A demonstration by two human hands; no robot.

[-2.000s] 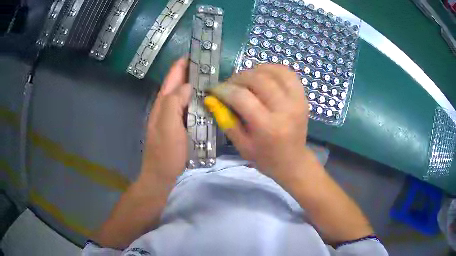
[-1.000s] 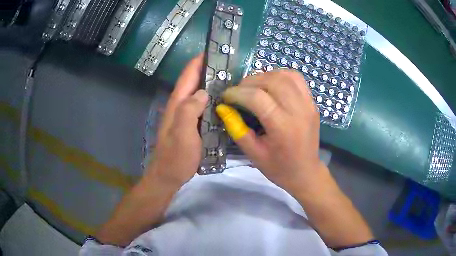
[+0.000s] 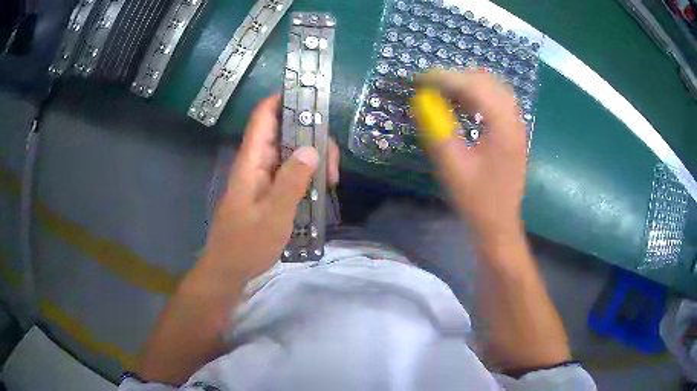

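Note:
My left hand (image 3: 264, 176) holds a grey strip housing (image 3: 303, 137) upright in the view, above my lap, with the thumb across its face. Round components (image 3: 308, 79) sit in its upper recesses; the thumb hides part of the middle. My right hand (image 3: 485, 145), blurred, is over the clear blister tray (image 3: 367, 130) on the green bench. A yellow finger cot (image 3: 433, 114) covers its thumb. The tray holds a dense grid of small round silver components. Whether the right fingertips hold a component cannot be told.
Another strip housing (image 3: 241, 57) lies left of the held one, with more bars (image 3: 164, 50) stacked at the far left. A second tray (image 3: 667, 218) lies on the green bench (image 3: 577, 191) at the right. A blue plastic stool (image 3: 628, 311) stands below. A white sleeve shows at the right edge.
My right hand has moved from the housing rightwards to over the tray. My left hand and the housing have shifted slightly left, and the left thumb now lies on the housing's face.

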